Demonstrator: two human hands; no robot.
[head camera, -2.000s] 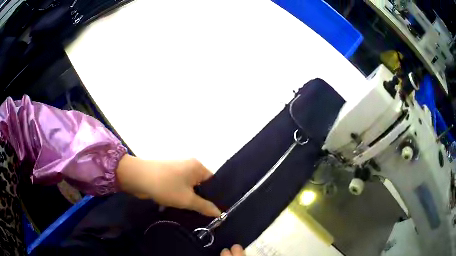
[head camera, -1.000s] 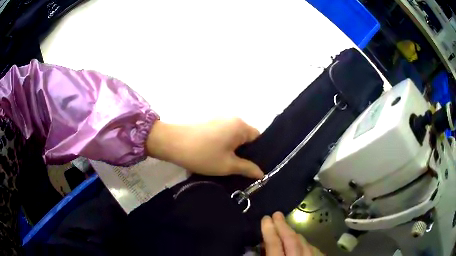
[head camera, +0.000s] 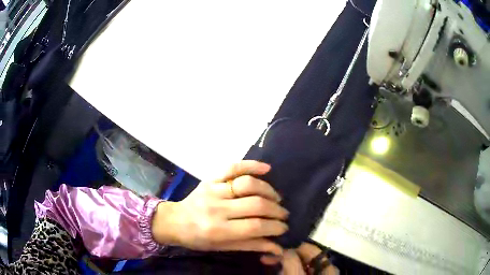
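Note:
The long black strip panel (head camera: 322, 80) runs from the top right to the near edge, beside the sewing machine head (head camera: 408, 48). A silver line (head camera: 349, 78) runs along it to a silver ring (head camera: 319, 124). The black end flap (head camera: 293, 156) has a silver arc. A small silver clasp (head camera: 337, 185) lies at the strip's right edge. My left hand (head camera: 225, 212), with a ring on one finger, has its fingers curled over the flap's near end; its thumb is hidden. My right hand (head camera: 307, 260) meets it at the same end, fingers bent on the cloth, cut off by the bottom edge.
The white tabletop (head camera: 209, 70) spreads left of the strip. Yellow tape (head camera: 388, 174) and printed ruler marks (head camera: 397, 239) lie at the lower right, by the lit needle plate (head camera: 389, 126). Black work with silver glints (head camera: 59, 53) is at the left. A clear plastic bag (head camera: 129, 161) lies below it.
My left hand has left the silver line and moved down to the flap's near end. My right hand is now beside it. The strip sits higher in view.

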